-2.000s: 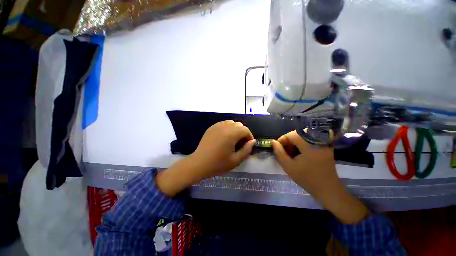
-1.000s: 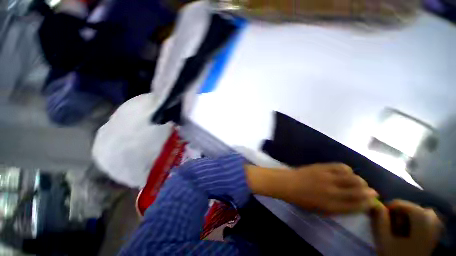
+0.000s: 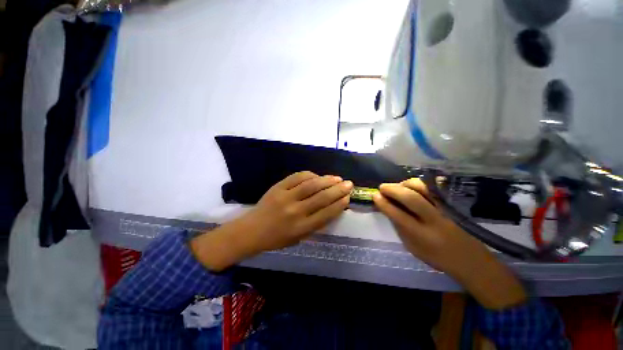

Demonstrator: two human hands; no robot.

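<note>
A dark collar piece lies flat on the white table, its slanted end to the left and its right part running under the machine head. A small yellow-green label lies on its near edge. My left hand presses the piece with its fingertips at the label's left end. My right hand has its fingertips at the label's right end. The white sewing machine head stands above and right of my hands. The needle and presser foot cannot be made out clearly.
Dark cut pieces hang over white cloth at the left table edge, beside a blue patch. A red scissors handle shows behind the shiny curved guard. A ruler strip runs along the front edge. A red basket holds scraps below.
The view swung left, blurred, and came back over the machine. Both hands stay at the label; the left fingers now lie flatter on the dark piece than two seconds ago.
</note>
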